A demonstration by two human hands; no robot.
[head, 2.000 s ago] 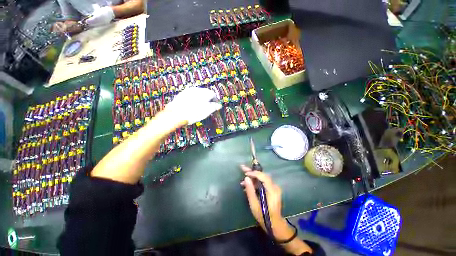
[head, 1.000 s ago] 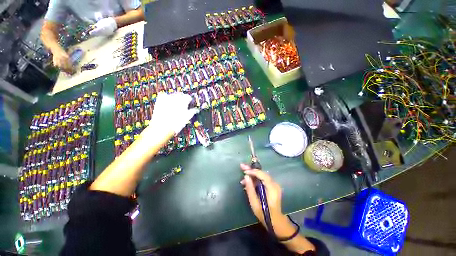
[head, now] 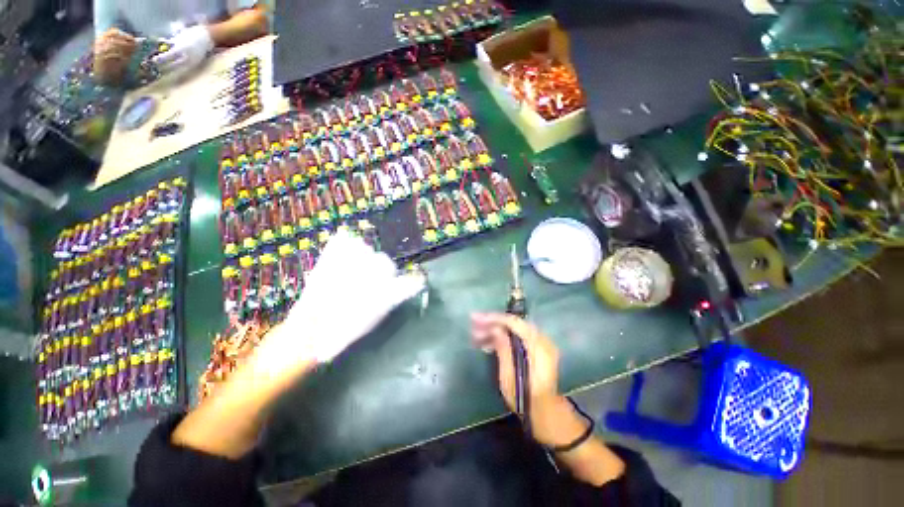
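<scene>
My left hand (head: 342, 292), in a white glove, is over the bench just below the large board tray. Its fingertips close on a small circuit board (head: 417, 283) with a pale end; the glove hides part of it. My right hand (head: 525, 361), bare, grips a black soldering iron (head: 518, 342) like a pen, its metal tip pointing away from me and touching nothing. The large board tray (head: 401, 230) holds rows of circuit boards with dark cylinders and yellow blocks, with a bare dark patch beside the front right group.
Copper strips (head: 230, 358) lie left of my glove. Another board tray (head: 181, 297) is far left. A white tub (head: 563, 250), tip cleaner pot (head: 634, 276), copper box (head: 543, 129) and wire bundle (head: 813, 158) are right. A blue stool (head: 761, 411) stands below. Another person's gloved hand (head: 186, 48) is far left.
My left hand has moved from the tray rows towards me, with a board now at its fingertips. The copper strips have come into view. The right hand still holds the iron, nearly unmoved.
</scene>
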